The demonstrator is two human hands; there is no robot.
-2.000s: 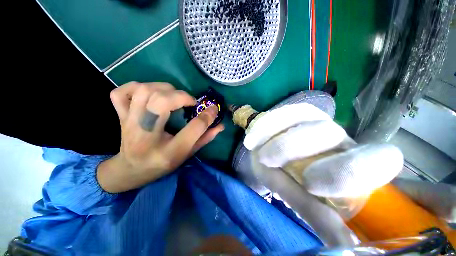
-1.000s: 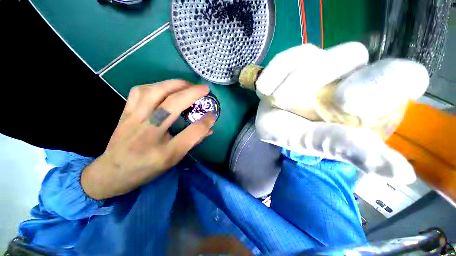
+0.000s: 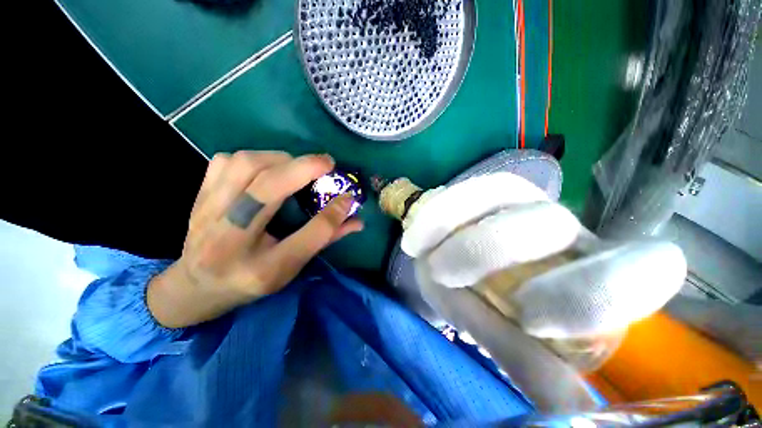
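Note:
My bare left hand (image 3: 251,226) pinches a small round housing (image 3: 328,194) between thumb and fingers. The housing is dark-rimmed with a shiny, purplish-white face, partly covered by the fingertips. My right hand (image 3: 518,259), in a white knit glove, is closed around an electric screwdriver (image 3: 677,355) with an orange body. Its beige wrapped collar and thin dark tip point left, close beside the housing's right edge. Whether the tip touches it I cannot tell. The round silver screw plate (image 3: 368,92) lies beyond both hands, with black screws (image 3: 409,21) heaped on its far part.
A grey disc (image 3: 539,171) lies partly hidden under my right hand. A small black object (image 3: 551,146) sits at its edge. Clear plastic trays (image 3: 668,125) stand at the right. A dark object (image 3: 221,4) is cut off at the top edge. Red lines run along the green surface.
My right hand has brought the screwdriver tip back from the screw plate's near rim to beside the housing, uncovering part of the grey disc. My left hand still pinches the housing.

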